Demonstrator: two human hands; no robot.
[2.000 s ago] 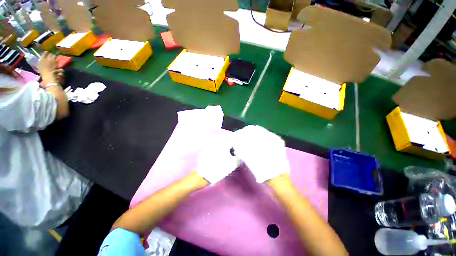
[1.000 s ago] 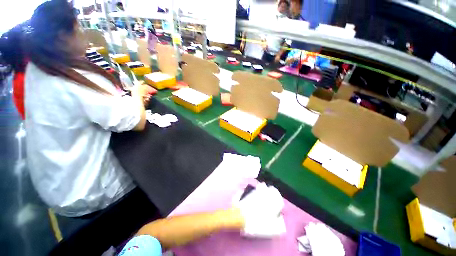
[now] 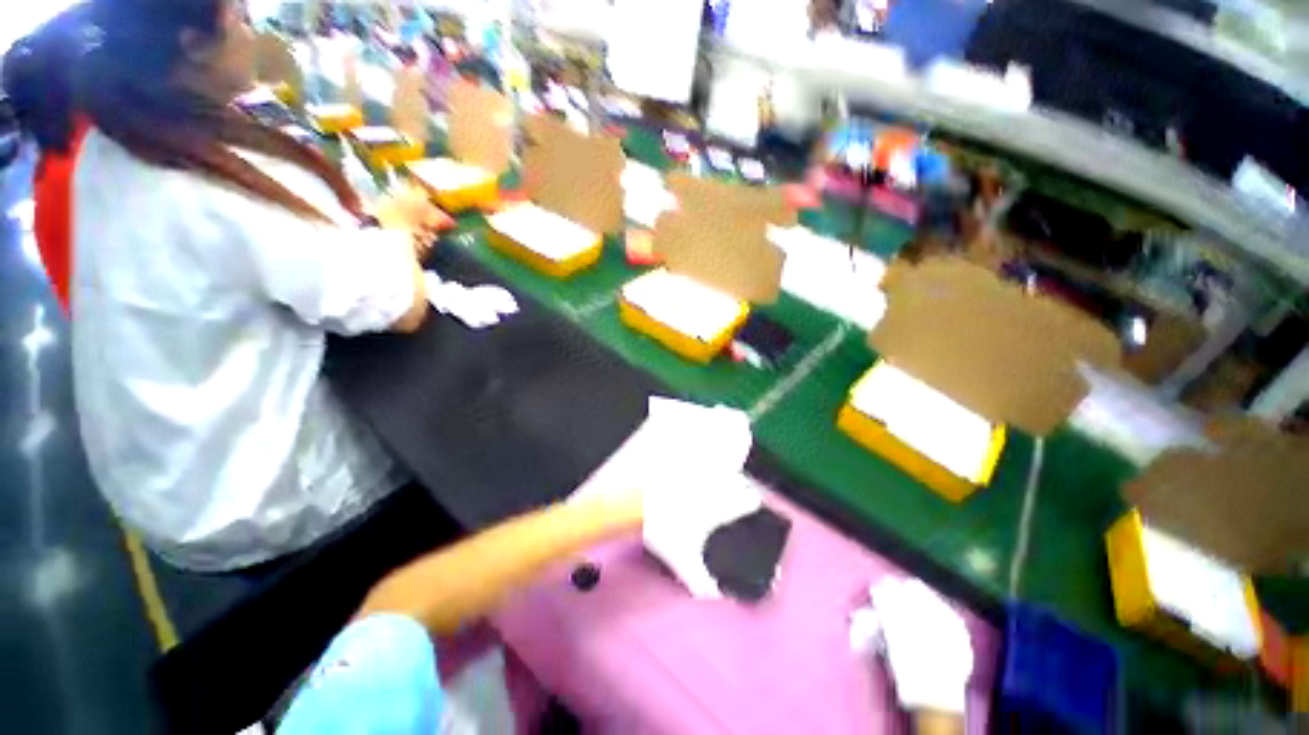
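Observation:
My left hand (image 3: 682, 524), in a white knit glove, reaches over the pink mat (image 3: 804, 653) from the left. It holds a dark flat device (image 3: 748, 553) at its right side; blur hides the exact grip. My right hand (image 3: 926, 646), also in a white glove, is low on the right of the mat, near its edge. A small white bit shows at its left side; I cannot tell whether it is a wipe or part of the glove. White flat wipes or paper (image 3: 699, 432) lie at the mat's far edge, just beyond my left hand.
A blue tray (image 3: 1059, 672) is right of the mat. Yellow cartons (image 3: 919, 442) with raised brown lids stand along the green conveyor (image 3: 804, 417). A person in a white top (image 3: 216, 345) sits at left, beside the black bench (image 3: 503, 402). Crumpled white wipes (image 3: 474, 302) lie near that person.
My hands were together over the mat and are now apart, the right one low at the right. The dark device now shows at my left glove's right side. The view has swung left.

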